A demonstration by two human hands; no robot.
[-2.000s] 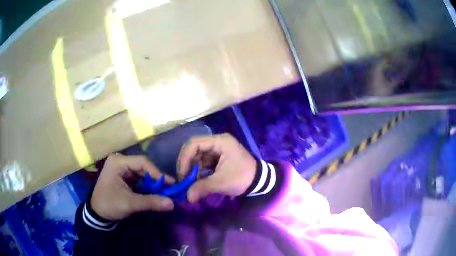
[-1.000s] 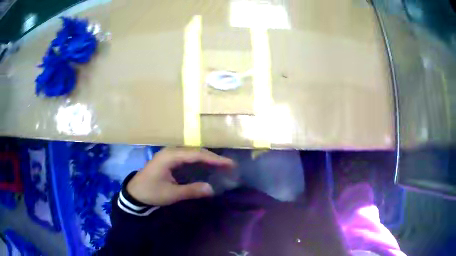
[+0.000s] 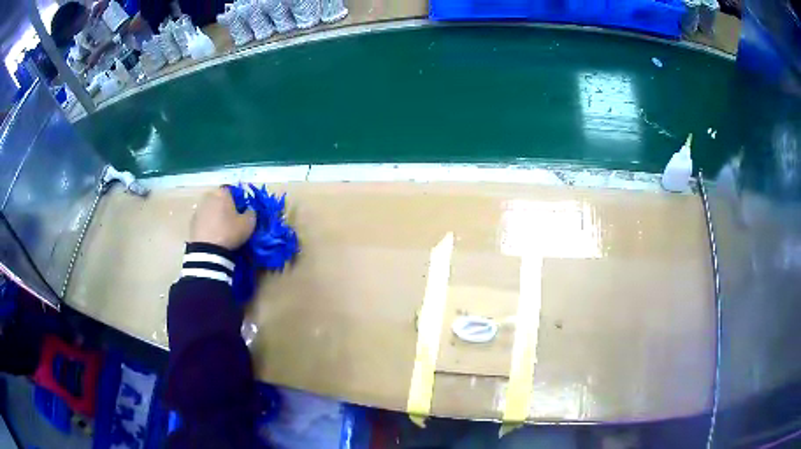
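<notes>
My left hand (image 3: 221, 221) reaches over the left part of the worktop, at the pile of spiky blue hair pieces (image 3: 275, 235). Its fingers touch the pile's left side; they are partly hidden, so I cannot tell whether they grip a piece. My right hand is out of the picture. The small white oval glue dish (image 3: 474, 329) lies on the cardboard patch (image 3: 472, 359) between two pale yellow tape strips (image 3: 430, 338).
A small white squeeze bottle (image 3: 679, 167) stands at the worktop's far right edge. A green strip (image 3: 378, 96) runs behind. Clear panels stand left (image 3: 39, 175) and right (image 3: 760, 289). A blue crate (image 3: 558, 10) and a person (image 3: 88, 39) show beyond. Blue crates are below left.
The view has lifted to show the far side. My left hand has moved from below the bench edge to the blue pile. The blue piece held in both hands earlier is no longer seen.
</notes>
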